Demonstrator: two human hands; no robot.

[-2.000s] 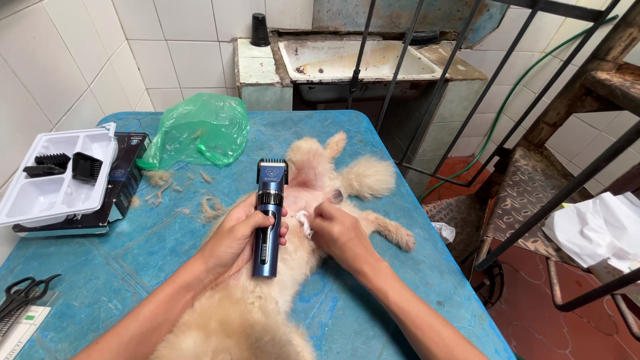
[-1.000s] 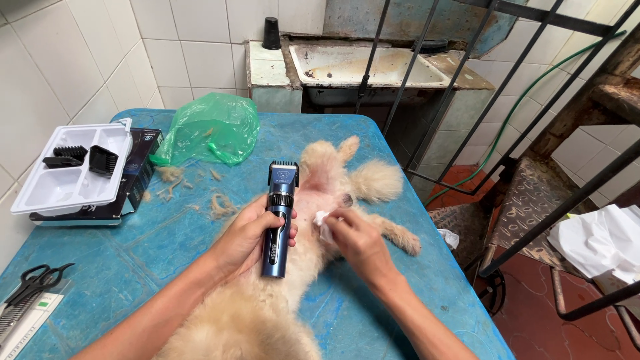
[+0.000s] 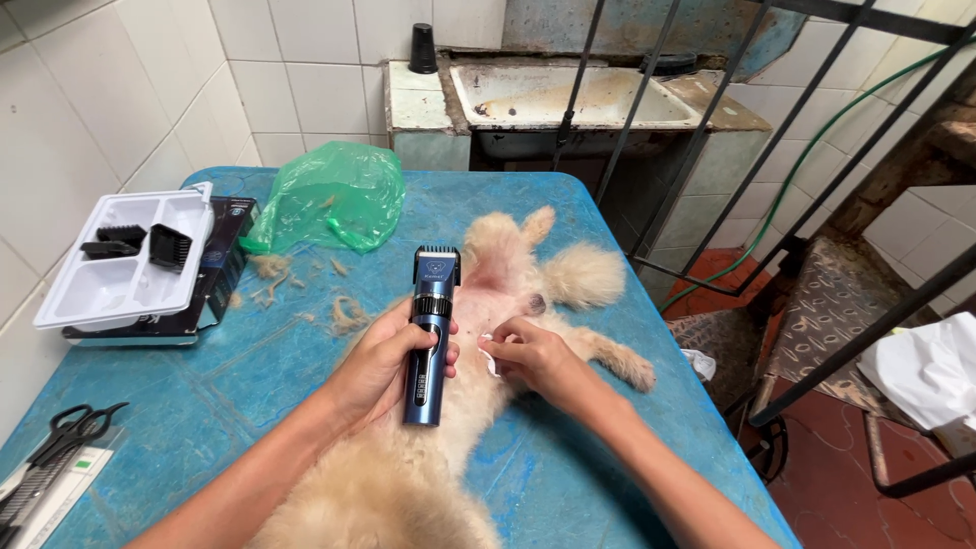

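Note:
A cream-coloured dog [image 3: 450,450] lies belly up on a blue table [image 3: 229,381], its hind legs pointing away from me and its belly skin pink and short-haired. My left hand [image 3: 389,358] is closed around a blue cordless Kemei hair clipper [image 3: 431,335], thumb on its front, blade end pointing away, above the dog's belly. In my right hand [image 3: 534,354], a small white wipe or piece of tissue [image 3: 489,357] is pinched between the fingers against the belly, just right of the clipper. The dog's head is out of view.
A white plastic tray [image 3: 99,293] with black guide combs [image 3: 169,248] rests on a dark box [image 3: 229,267] at left. Beside it are a green plastic bag [image 3: 343,191] and loose fur tufts [image 3: 347,314]. Scissors [image 3: 76,431] lie near left. Beyond stand a stained sink [image 3: 572,95] and metal bars [image 3: 732,145].
My right hand stays at the belly with the white piece, its fingers slightly shifted. My left hand still holds the clipper upright in the same place.

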